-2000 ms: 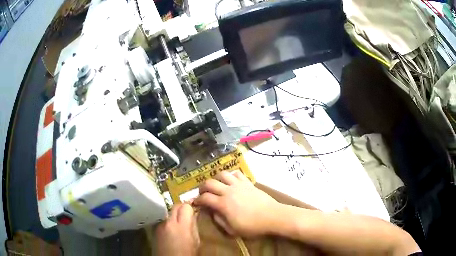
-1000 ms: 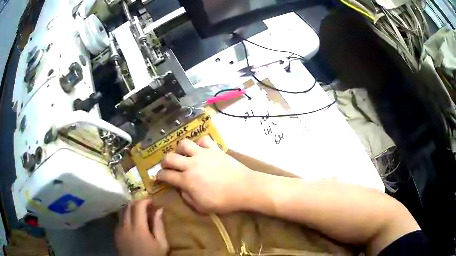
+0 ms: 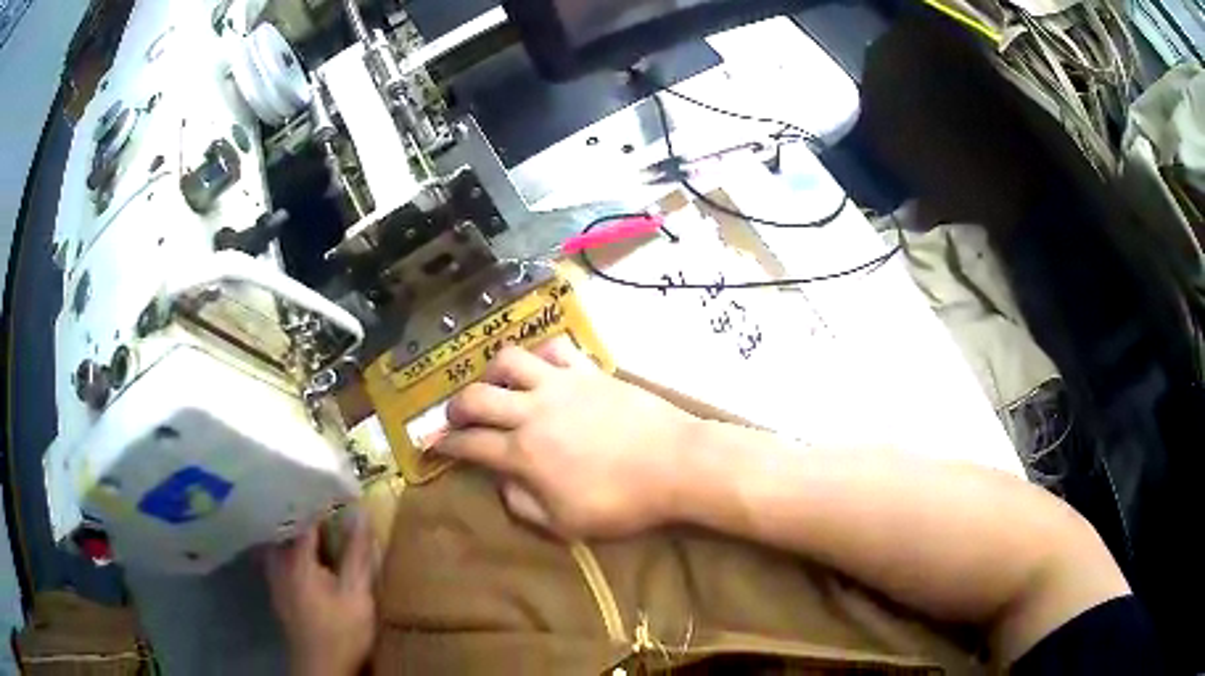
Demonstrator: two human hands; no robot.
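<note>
A brown garment piece (image 3: 463, 581) lies in front of the sewing machine, with its upper edge at the yellow clamp frame (image 3: 456, 363). A thin light tape (image 3: 597, 590) runs down the cloth to loose threads. My right hand (image 3: 568, 442) lies over the frame's window and the cloth edge, fingertips pressing down at the white window area. Whether it pinches anything is hidden. My left hand (image 3: 324, 588) is at the left edge of the cloth, just below the machine head (image 3: 218, 449); its fingertips are partly hidden by the head.
Behind the frame is a metal clamp arm (image 3: 449, 251). A white plate (image 3: 793, 343) with handwriting, a pink stick (image 3: 612, 234) and a black cable (image 3: 766, 284) lie to the right. The control screen (image 3: 595, 29) is cut off at the top. Beige garment bundles (image 3: 985, 304) are at right.
The view shifted down and to the right over the two seconds. My left hand has moved from the frame's lower edge to below the machine head. My right hand stays on the frame, its fingers flatter.
</note>
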